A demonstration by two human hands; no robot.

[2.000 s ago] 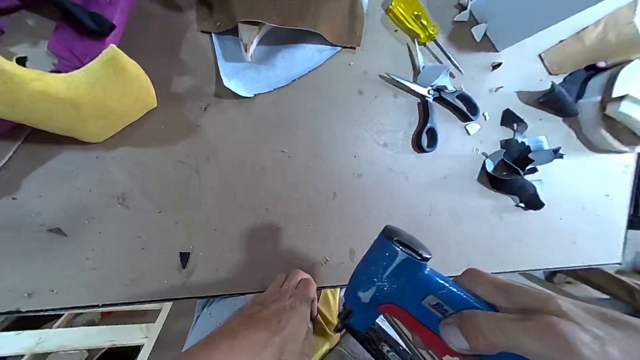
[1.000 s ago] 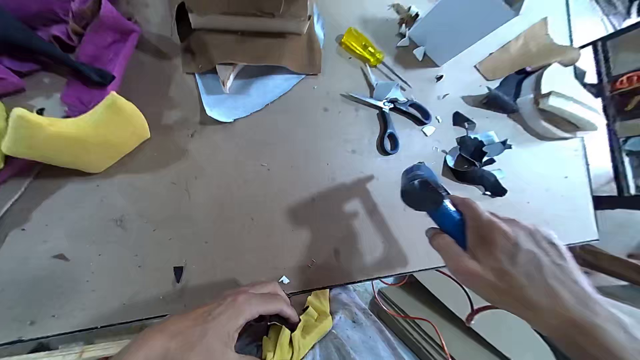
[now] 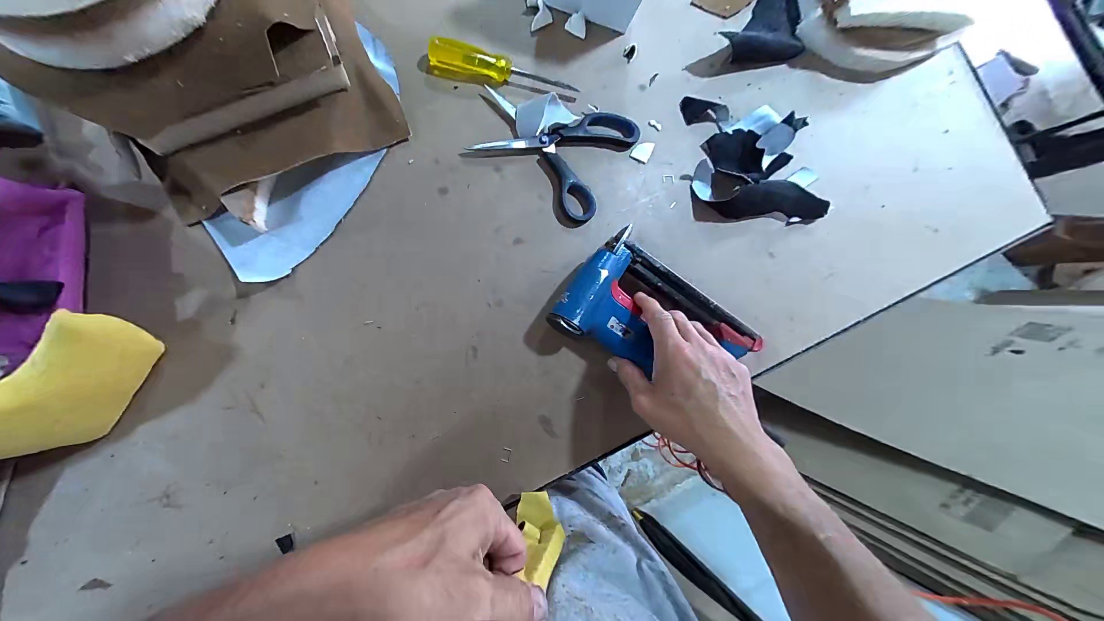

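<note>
My right hand (image 3: pixel 690 371) rests on the handle of a blue pneumatic staple gun (image 3: pixel 604 297), which lies on its side on the worktable (image 3: pixel 371 405) near the right part of its front edge. At the bottom centre, my left hand (image 3: pixel 431 552) pinches a piece of yellow fabric (image 3: pixel 542 535) over my lap; part of the piece is hidden by the fingers. Just beyond the staple gun lie open scissors (image 3: pixel 552 142) with black handles, and a screwdriver (image 3: pixel 470 62) with a yellow handle.
Black and light-blue scraps (image 3: pixel 750 168) lie at the right. Brown sheet material (image 3: pixel 345 129) covers a pale blue piece (image 3: pixel 293 216) at the upper left. Yellow (image 3: pixel 78 379) and purple (image 3: pixel 52 233) padded pieces are at the left. Large panels (image 3: pixel 940 379) stand beyond the table's right edge.
The staple gun was held up in my right hand over the table's front edge; now it lies on the tabletop under that hand. My left hand stays at the yellow fabric.
</note>
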